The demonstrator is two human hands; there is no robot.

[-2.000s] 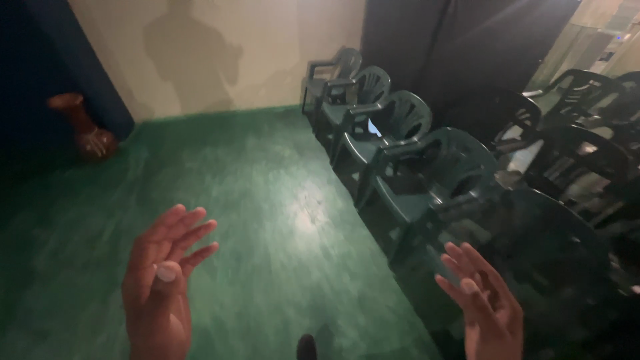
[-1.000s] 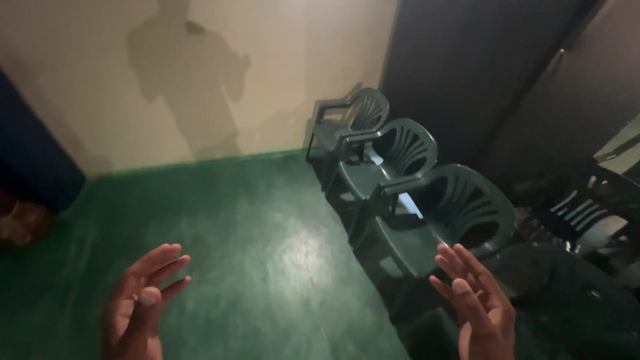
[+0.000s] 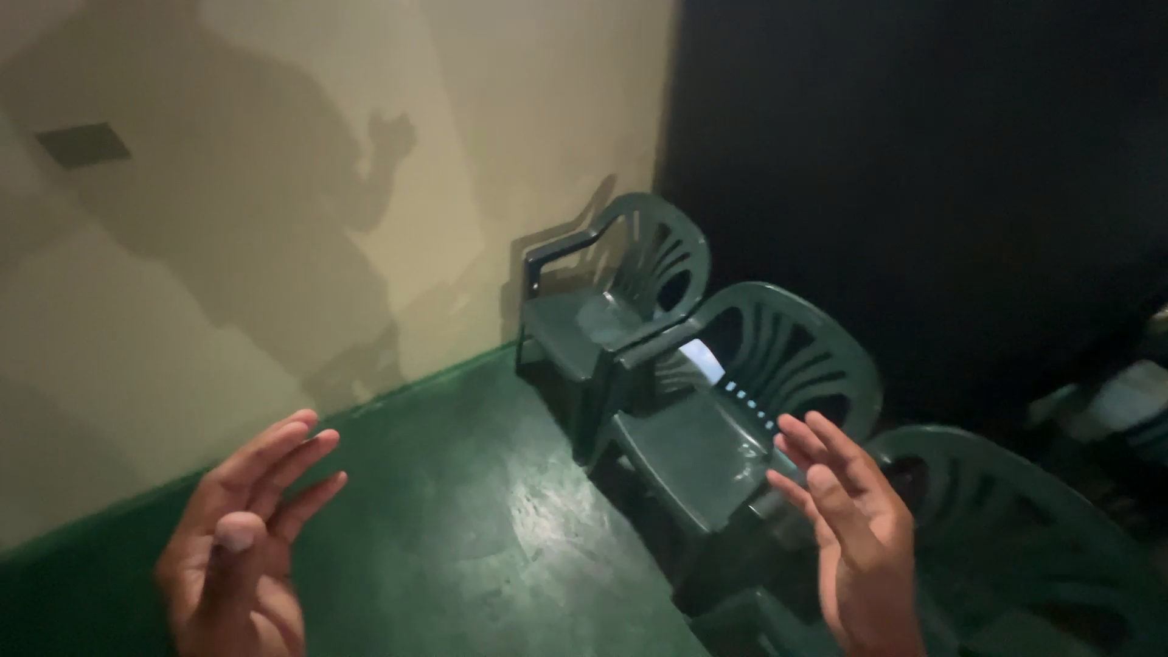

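My left hand [image 3: 246, 538] is raised at the lower left with fingers apart and nothing in it, in front of the green floor and the foot of the wall. At the lower right, my right hand [image 3: 853, 529] also holds nothing, its fingers spread. Behind it in the view stand green plastic armchairs in a row: a far one [image 3: 570, 333] by the wall, a middle one [image 3: 698, 447], and a nearer one [image 3: 1013, 493] partly hidden by my right hand. I cannot tell whether that hand touches a chair.
A beige wall [image 3: 511, 119] bearing a person's shadow meets the green floor [image 3: 438, 547]. One small dark rectangle [image 3: 84, 146] shows on the wall. A black partition or curtain [image 3: 894, 155] rises behind the chairs. Pale, unclear objects [image 3: 1127, 406] lie in the dark at the right edge.
The wall and the far chairs have come nearer, and the view has shifted. The reddish vase at the left has left the view. Both hands stay raised and apart.
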